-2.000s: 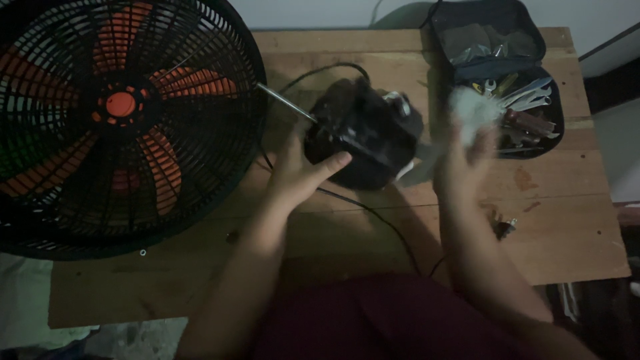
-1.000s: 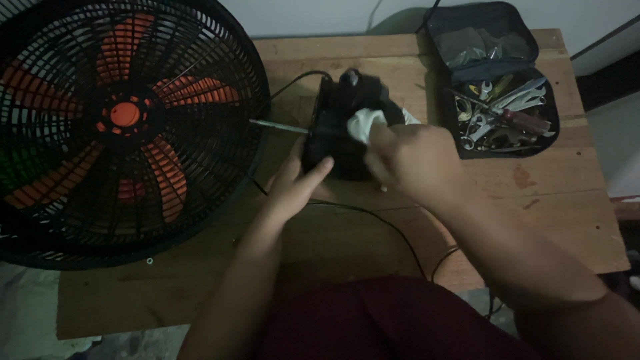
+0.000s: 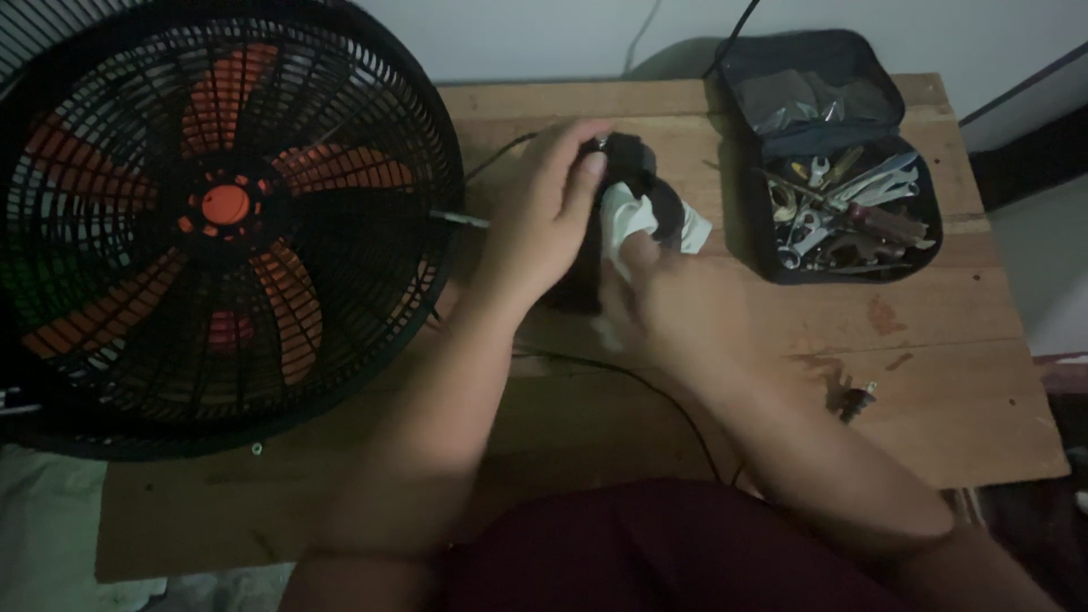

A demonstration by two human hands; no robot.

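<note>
A black fan motor housing (image 3: 578,285) with a thin metal shaft (image 3: 459,219) pointing left lies on the wooden table. My left hand (image 3: 548,208) grips the top of the housing, thumb and fingers around a small knob-like part near its upper end. In my right hand (image 3: 671,297), blurred by motion, is a white cloth (image 3: 627,212), pressed against the housing's dark surface. Another bit of white material (image 3: 695,229) shows at the housing's right side. My hands hide much of the housing.
A large black fan grille with orange blades (image 3: 225,204) fills the left. At the upper right lies an unzipped tool case (image 3: 765,268) with wrenches and a screwdriver. A power plug (image 3: 858,401) rests at the right, a small nut (image 3: 257,449) near the grille. A black cord (image 3: 629,371) crosses the table.
My left hand has moved from the housing's lower left side up to its top. My right hand has brought the white cloth from beside the tool case onto the housing.
</note>
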